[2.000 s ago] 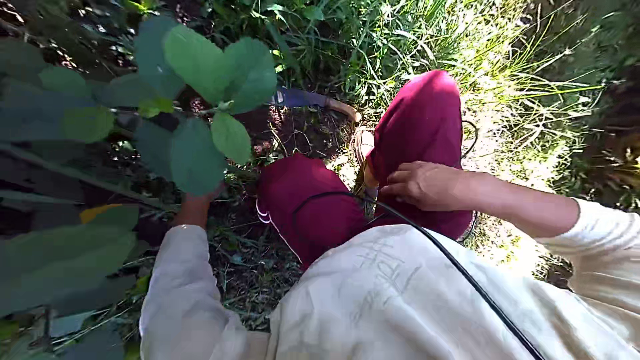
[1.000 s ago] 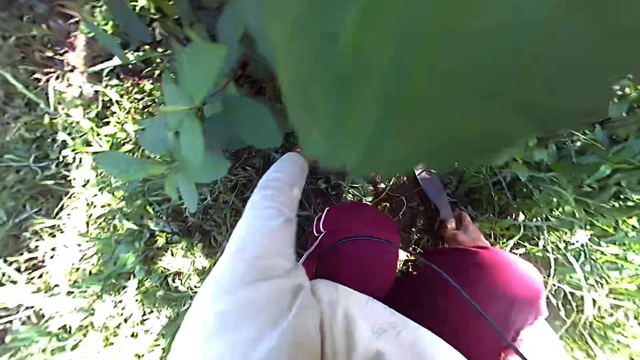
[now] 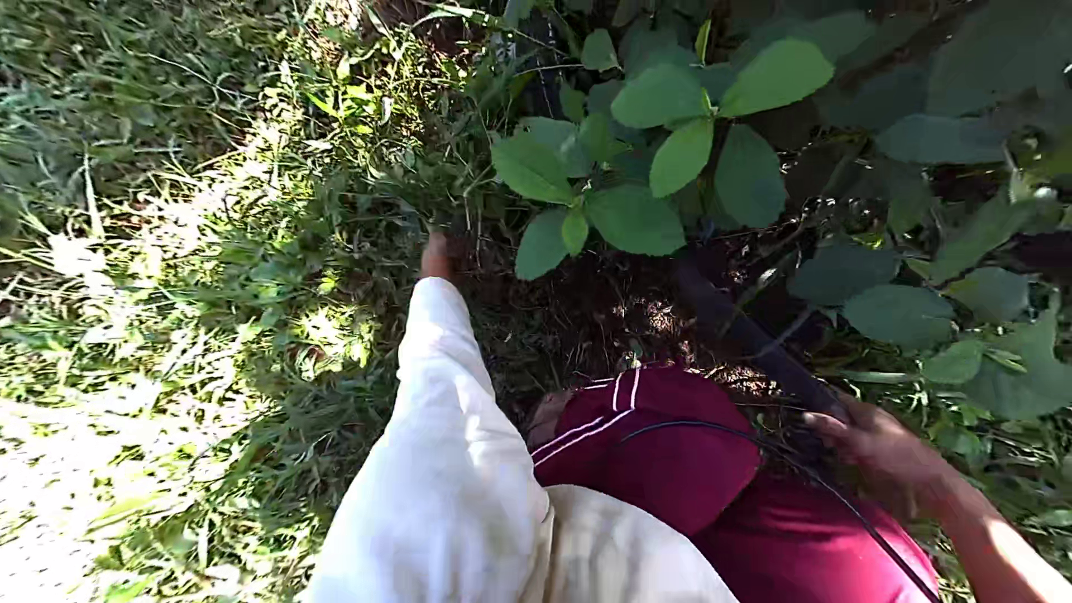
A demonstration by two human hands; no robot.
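My right hand (image 3: pixel 875 444), blurred, is closed around the end of a dark, long-bladed machete (image 3: pixel 775 356) at the lower right. The blade slants up and left over shaded soil, and leaves and shadow obscure its far end. My left hand (image 3: pixel 440 255) reaches into grass (image 3: pixel 377 201) at the centre left, beyond a pale sleeve. Its fingers are hidden among the blades, so what it holds cannot be seen. A broad-leaved plant (image 3: pixel 636 218) stands between and above the two hands.
My knees in maroon trousers (image 3: pixel 662 452) are bent close to the soil (image 3: pixel 586 322). A thin black cable (image 3: pixel 846 498) runs across them. More foliage (image 3: pixel 900 314) crowds the right, above the blade. Sunlit grass (image 3: pixel 193 335) spreads over the left side.
Two seconds ago the machete lay on the ground and my right hand rested on my knee; now that hand holds it. The view has swung considerably. My left arm now reaches into the grass.
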